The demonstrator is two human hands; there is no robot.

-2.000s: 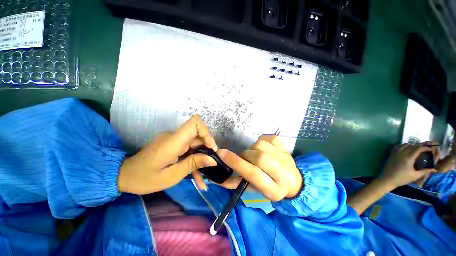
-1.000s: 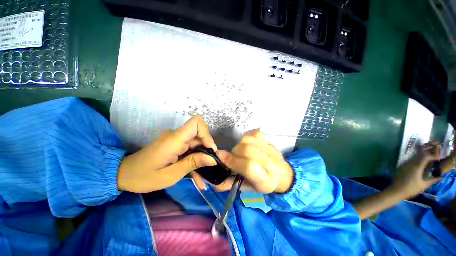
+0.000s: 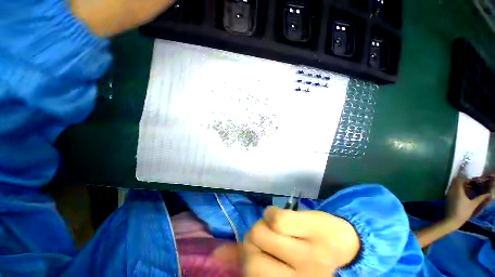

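Note:
My right hand (image 3: 298, 243) is at the bottom centre, closed around the dark tweezers (image 3: 292, 203), whose tip points up over the near edge of the white sheet. My left hand (image 3: 122, 13) is cut off by the top edge at the upper left, over the left end of the black parts tray (image 3: 271, 54); its fingers and anything in them are out of view. Black housings (image 3: 297, 22) sit in the tray's pockets. Tiny metal bits (image 3: 244, 132) lie scattered on the white sheet (image 3: 179, 108). Small black pieces (image 3: 313, 79) stand in rows at the sheet's far right.
A clear blister tray (image 3: 353, 121) lies partly under the sheet's right side. Farther right are another black tray (image 3: 472, 81), another white sheet (image 3: 471, 143) and another person's hand (image 3: 464, 203) holding something dark.
My left hand has left the work in front of me and moved to the upper left. The housing is gone from between my hands. My right hand has moved down with the tweezers, tip now upward.

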